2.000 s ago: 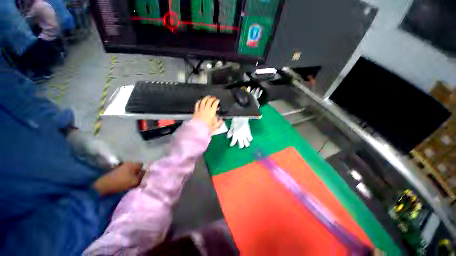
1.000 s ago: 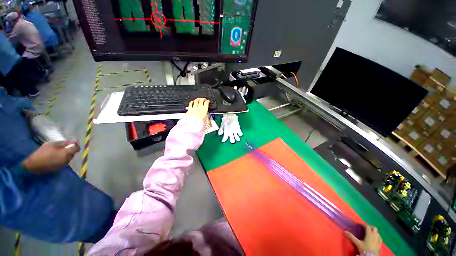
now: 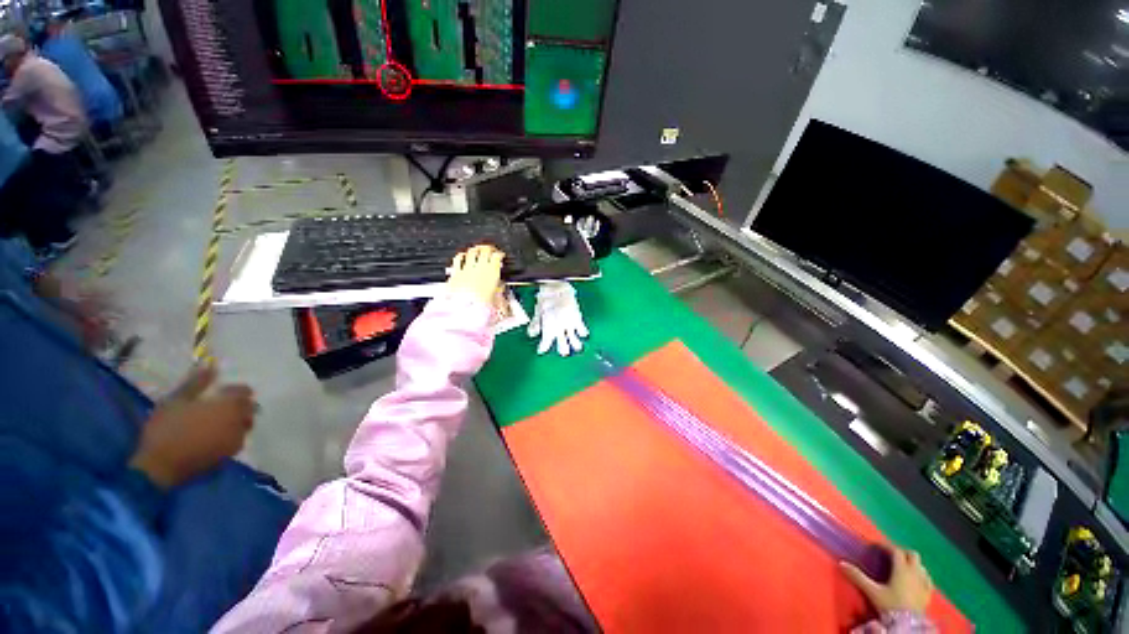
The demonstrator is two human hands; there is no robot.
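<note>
My left hand [image 3: 475, 268] rests with its fingers on the right end of the black keyboard [image 3: 372, 253], on the white shelf. My right hand [image 3: 894, 582] is at the lower right, its fingers round the near end of the purple translucent tubes [image 3: 731, 461]. The tubes lie diagonally across the red mat [image 3: 619, 495], far end near the green bench. The review monitor [image 3: 396, 74] above the keyboard shows green board images with a red crosshair.
A black mouse [image 3: 550, 237] is right of the keyboard. A white glove [image 3: 558, 318] lies on the green bench. A black bin [image 3: 353, 332] is under the shelf. Green boards [image 3: 990, 483] sit on the line at right. A person in blue [image 3: 112, 495] stands at left.
The red crosshair and board image on the monitor have shifted. The person in blue has moved their hands. My hands stay on the keyboard and tubes; the view has shifted slightly.
</note>
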